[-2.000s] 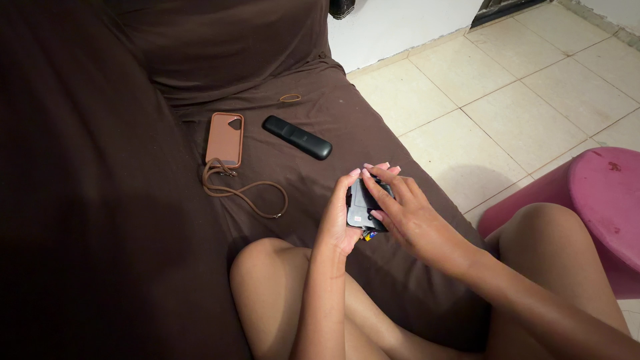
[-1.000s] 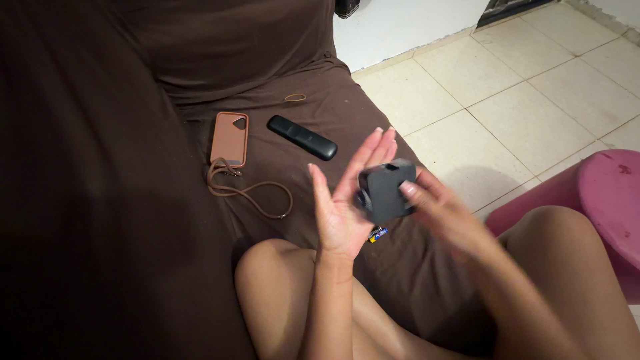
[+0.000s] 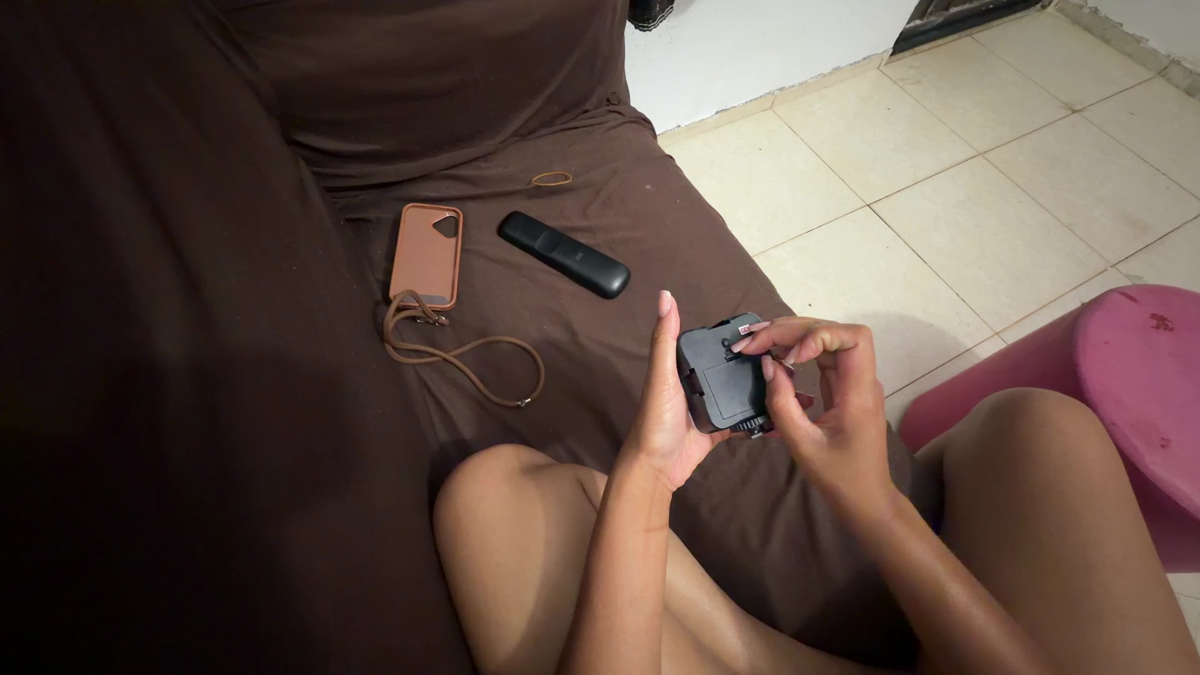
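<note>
A small black plastic device (image 3: 736, 389) with a rectangular panel, a toothed wheel at its lower edge and a small label lies in my left hand (image 3: 670, 422). My left thumb points up along its left side; the other fingers are mostly hidden behind it. The bent fingers of my right hand (image 3: 825, 394) touch the device's upper right face, near a small round detail. Whether the right fingertips also pinch something small cannot be told.
On the brown cloth-covered sofa (image 3: 647, 225) lie a black remote control (image 3: 562, 253), a tan phone case (image 3: 427, 253) with a looped cord (image 3: 478, 370), and a rubber band (image 3: 551, 178). A pink plastic stool (image 3: 1144, 375) stands on the tiled floor at the right.
One second ago my right hand held the device over my open left palm. Now the device rests in my left hand, panel side up, with my right fingertips on its face.
</note>
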